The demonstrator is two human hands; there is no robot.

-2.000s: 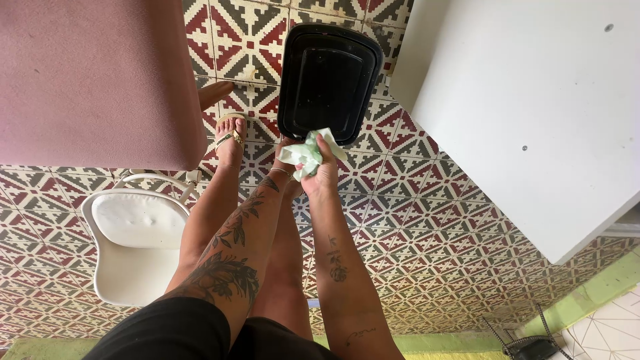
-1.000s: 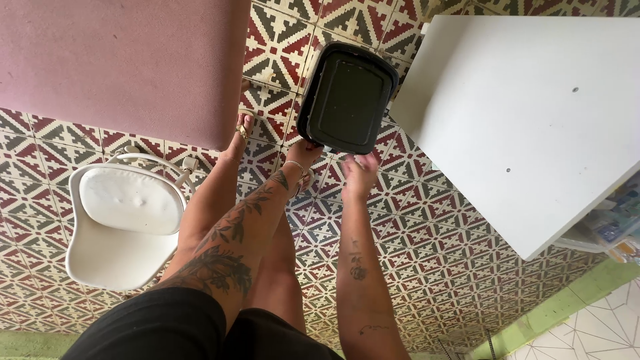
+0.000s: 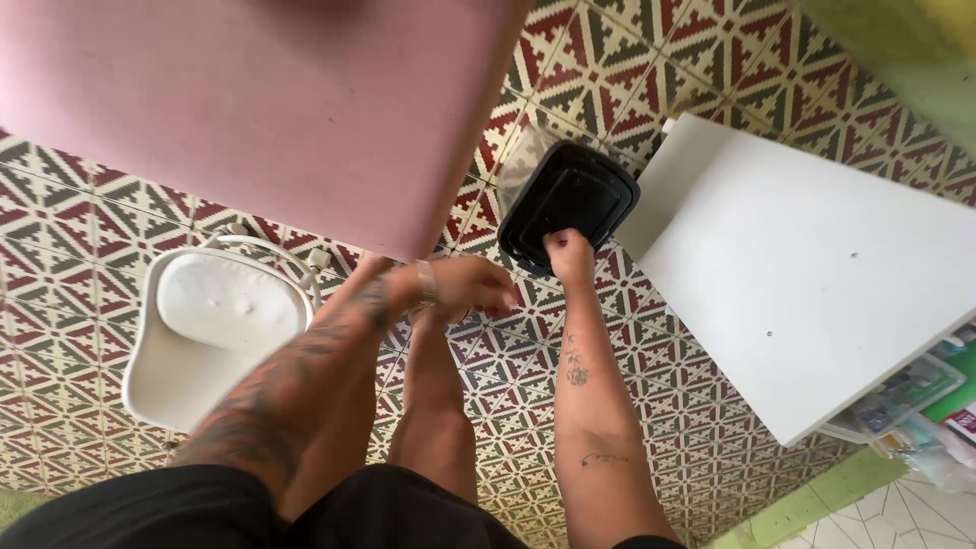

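A bin with a black lid [image 3: 583, 187] stands on the patterned tile floor, its lid down. My right hand [image 3: 570, 255] is over the near edge of the lid with its fingers bent together; whether it touches the lid I cannot tell. Blurred, my left hand [image 3: 484, 288] is in the air to the left of it, fingers loosely apart and nothing seen in them. A bracelet [image 3: 427, 282] circles the left wrist.
A pink padded surface [image 3: 252, 122] fills the upper left, near the bin. To the right stands a white cabinet [image 3: 808, 282], with clear drawers [image 3: 907, 396] of small items below its top. A white chair [image 3: 221, 335] is at the left.
Two seconds ago both hands held a crumpled pale green and white wad by the bin; it no longer shows. My left hand has moved away from the bin. The view has shifted.
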